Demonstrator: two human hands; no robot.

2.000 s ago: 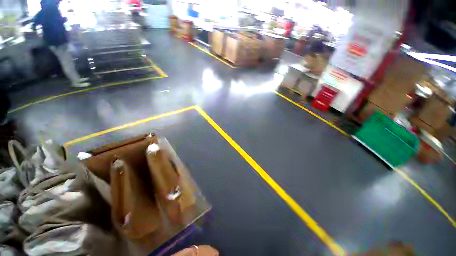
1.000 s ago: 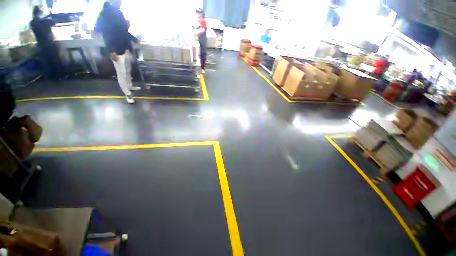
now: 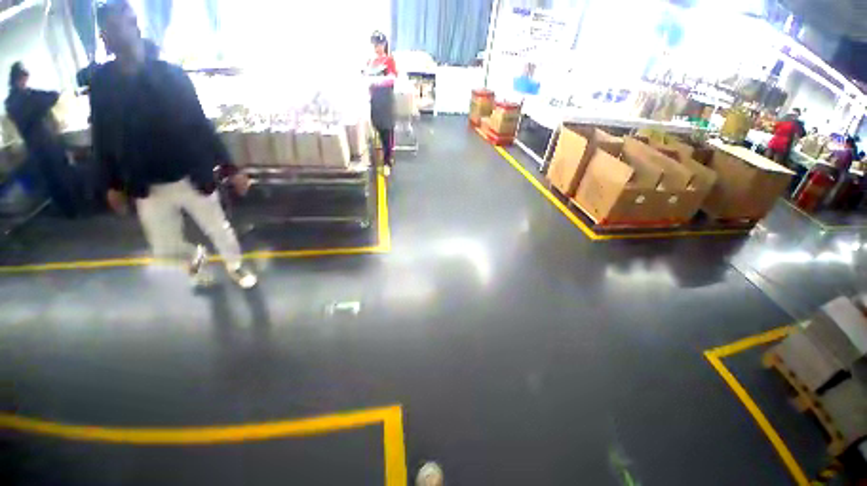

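Observation:
Neither my left hand nor my right hand is in the picture. Nearest in front of me is the dark grey floor (image 3: 513,380) with a yellow corner line (image 3: 219,432) at the lower left. A small pale rounded thing (image 3: 430,474), perhaps the tip of a shoe, shows at the bottom edge. A small flat pale thing (image 3: 342,308) lies on the floor ahead.
A person in dark top and pale trousers (image 3: 157,142) stands or walks at the left. Behind is a cart with pale goods (image 3: 295,147). Open cartons (image 3: 618,185) stand on a red-edged base at the right. Grey boxes on a pallet (image 3: 832,351) are at the far right.
My view has moved forward over the floor. The beige bags and brown pieces at the lower left have left the picture. The dark-topped person appears nearer and farther left.

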